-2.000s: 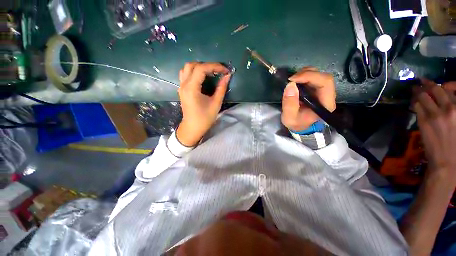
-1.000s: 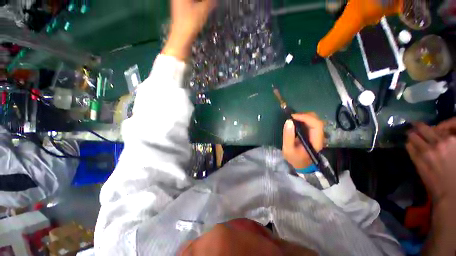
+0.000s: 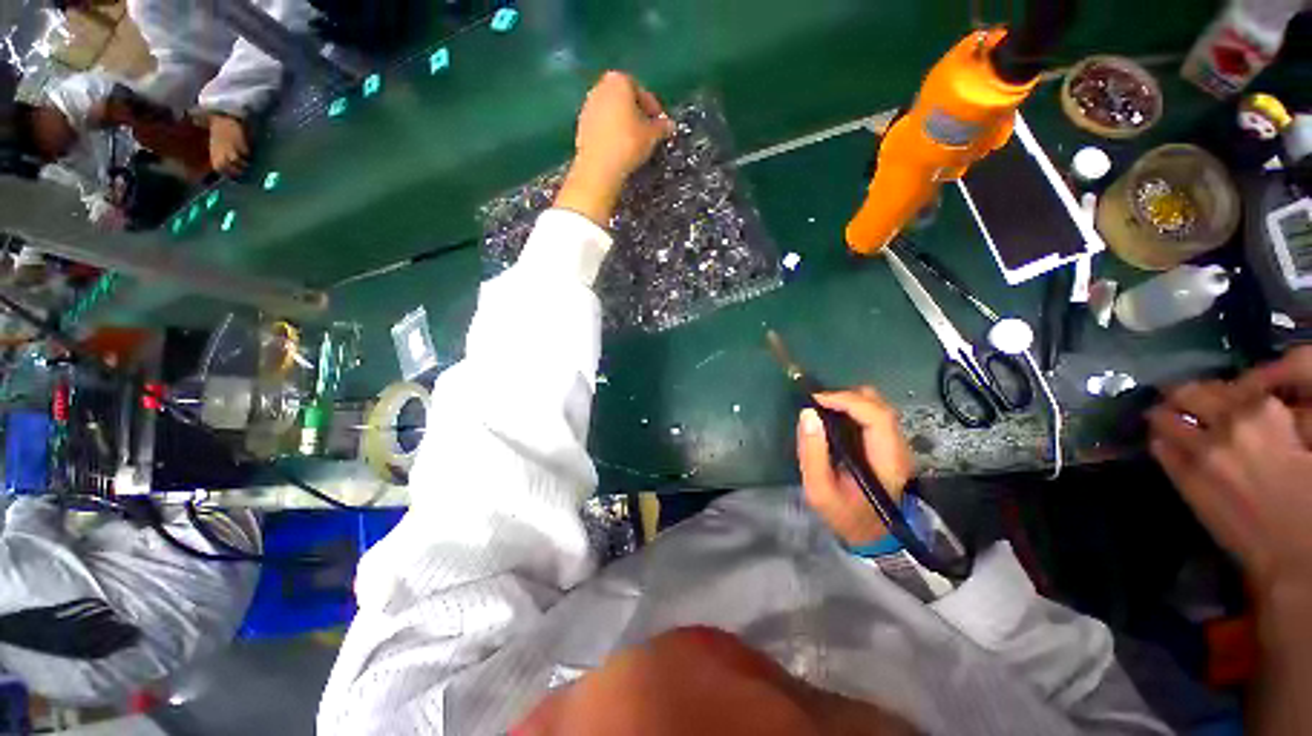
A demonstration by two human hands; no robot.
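Note:
My right hand [image 3: 859, 467] holds the black pen-like soldering iron [image 3: 849, 439], its coppery tip pointing up and left above the green mat. My left hand [image 3: 619, 132] reaches out to the far edge of the clear blister tray [image 3: 691, 237], fingers bent down at the tray's upper part. The tray is full of small dark and shiny components. Whether the left fingers hold a component cannot be told. A few small pale specks lie on the mat between the tray and the front edge.
An orange tool [image 3: 943, 137] lies right of the tray, beside scissors [image 3: 957, 352], a black white-bordered panel [image 3: 1025, 201], a round pot [image 3: 1168, 209] and a squeeze bottle [image 3: 1173, 298]. A tape roll [image 3: 396, 431] is at left. Another person's hands [image 3: 1237, 460] are at right; more people sit across.
My left hand has gone from near the front edge out to the tray, and the view has tilted up along the bench. My right hand still holds the soldering iron.

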